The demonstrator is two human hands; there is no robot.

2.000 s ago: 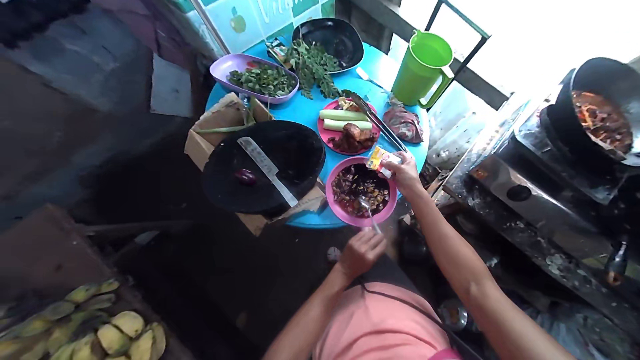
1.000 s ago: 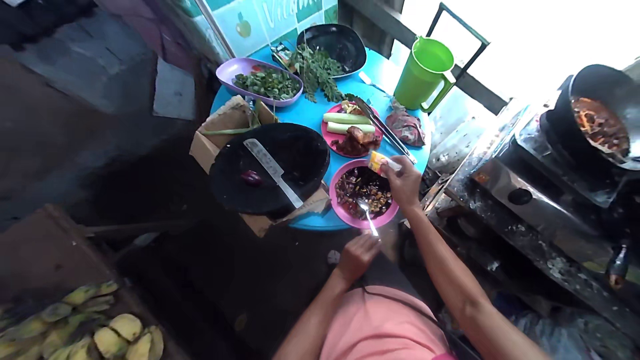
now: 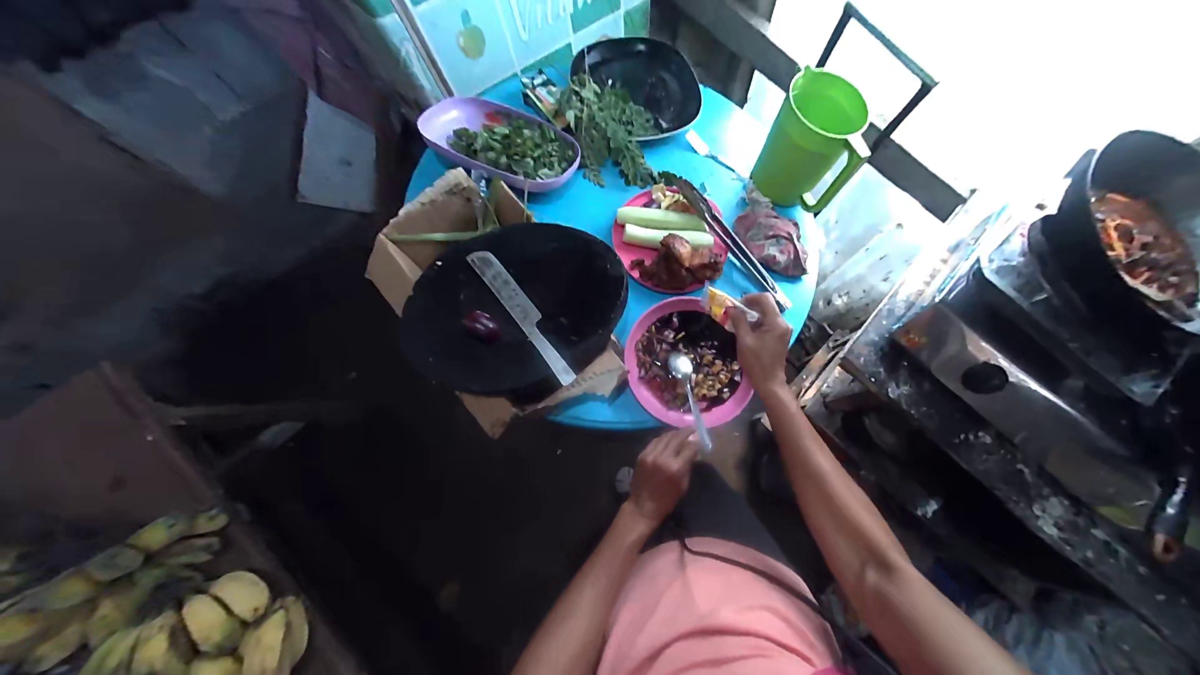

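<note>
My right hand (image 3: 761, 339) grips a small yellow and white sachet (image 3: 720, 306) over the right rim of a pink bowl (image 3: 641, 389). Dark liquid with chopped pieces fills the bowl. A metal spoon (image 3: 682, 367) leans in it, its bowl end over the mix. My left hand (image 3: 664, 473) is at the spoon's handle end, just below the rim; whether its fingers close on the handle is hard to tell. Behind the bowl, a pink plate (image 3: 622, 251) holds pale green vegetable pieces (image 3: 661, 219) and browned meat (image 3: 680, 262). Metal tongs (image 3: 731, 240) rest across its right side.
A cleaver (image 3: 520, 309) and a red onion (image 3: 481, 325) lie on a round black board (image 3: 431, 361). Around the blue table (image 3: 600, 412) stand a lilac bowl of greens (image 3: 511, 148), a black pan (image 3: 647, 80) and a green pitcher (image 3: 806, 141). A wok (image 3: 1078, 220) sits on the stove at right.
Compared with the earlier frames, the sachet in my right hand has tipped and sits lower at the bowl's right rim. My left hand stays by the spoon handle.
</note>
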